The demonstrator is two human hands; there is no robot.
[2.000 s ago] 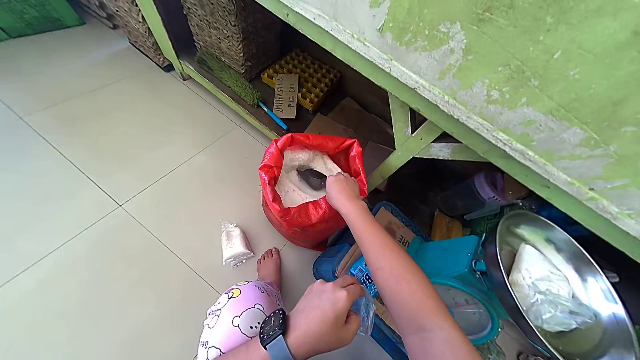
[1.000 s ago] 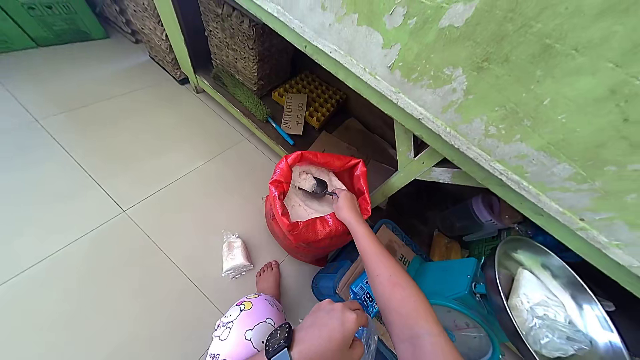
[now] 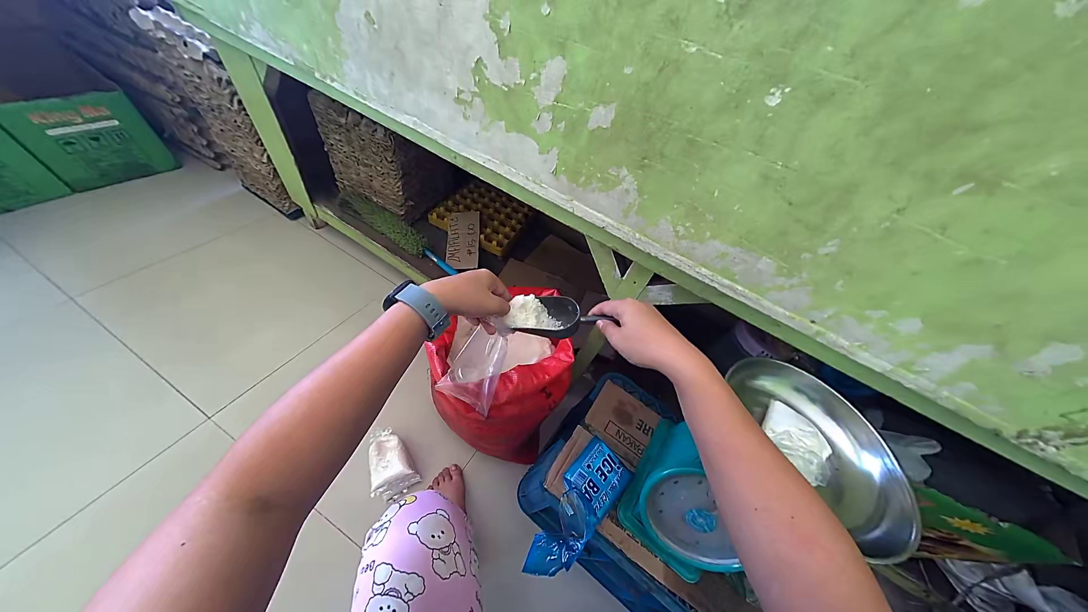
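My right hand (image 3: 636, 333) grips the thin handle of a dark scoop (image 3: 561, 316), which bears a heap of white powder (image 3: 531, 313). At the scoop's tip, my left hand (image 3: 472, 297) holds the top of a clear plastic bag (image 3: 478, 365) that hangs down over the sack. Below both hands stands an open red sack (image 3: 510, 412) of pale powder, its rim rolled outward. A filled clear bag of pale powder (image 3: 391, 463) lies on the tiled floor, left of my bare foot.
A blue crate (image 3: 535, 497) with cardboard and an ice bag pack (image 3: 599, 478) is right of my foot. A teal weighing scale (image 3: 680, 510) and a steel basin (image 3: 888, 501) sit farther right. Behind the sack, a green wooden frame (image 3: 616, 268) borders a low shelf with egg trays (image 3: 486, 217).
The scoop, earlier in the sack's powder, has come up above the rim with a heap on it. My left hand has moved from low in view to over the sack, holding the clear bag.
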